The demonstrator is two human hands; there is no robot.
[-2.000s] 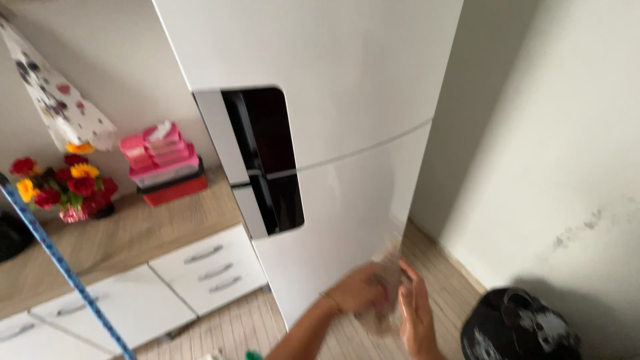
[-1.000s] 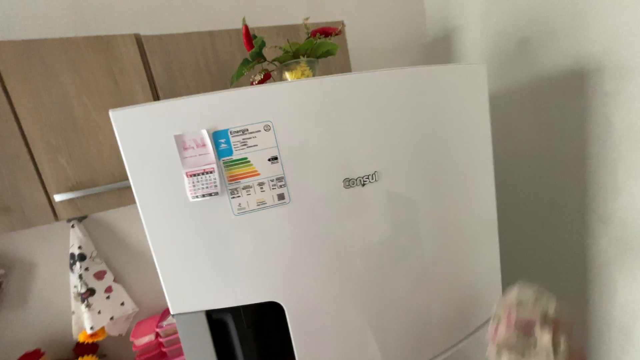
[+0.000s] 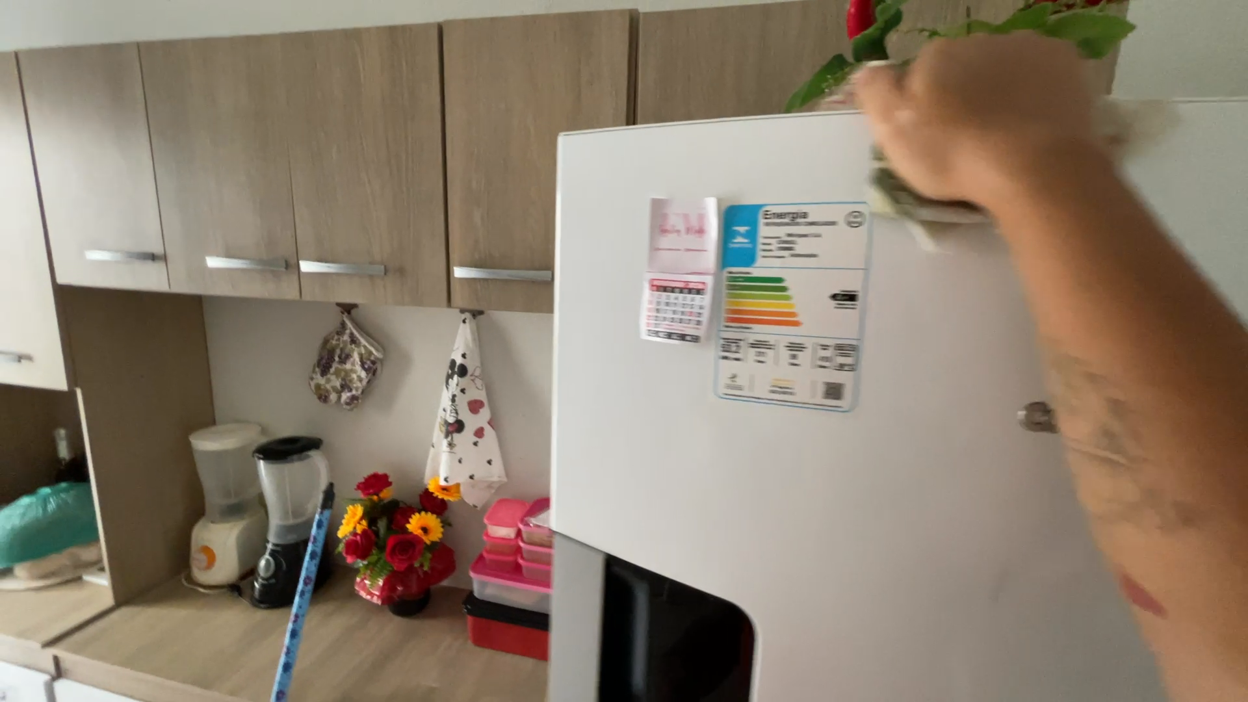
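My right hand (image 3: 975, 117), blurred, grips a crumpled light cloth (image 3: 921, 205) against the top front edge of a white refrigerator (image 3: 936, 507). Behind the hand, a plant with green leaves and red flowers (image 3: 1082, 29) stands on the refrigerator top, partly hidden. On the upper door, left of my forearm, are an energy label (image 3: 792, 307) and a small paper calendar (image 3: 679, 271). My left hand is out of view.
Wooden wall cabinets (image 3: 361, 156) run along the left. On the wooden counter (image 3: 185, 643) stand a blender (image 3: 291, 517), a juicer or second blender (image 3: 226, 507), a flower arrangement (image 3: 400, 536) and pink containers (image 3: 507, 565). A blue patterned stick (image 3: 304, 595) rises in front. A towel (image 3: 468, 409) hangs above.
Two seconds ago both hands were together low by the lower door; now my right hand is at the refrigerator's top edge with the cloth. The view has swung up and left.
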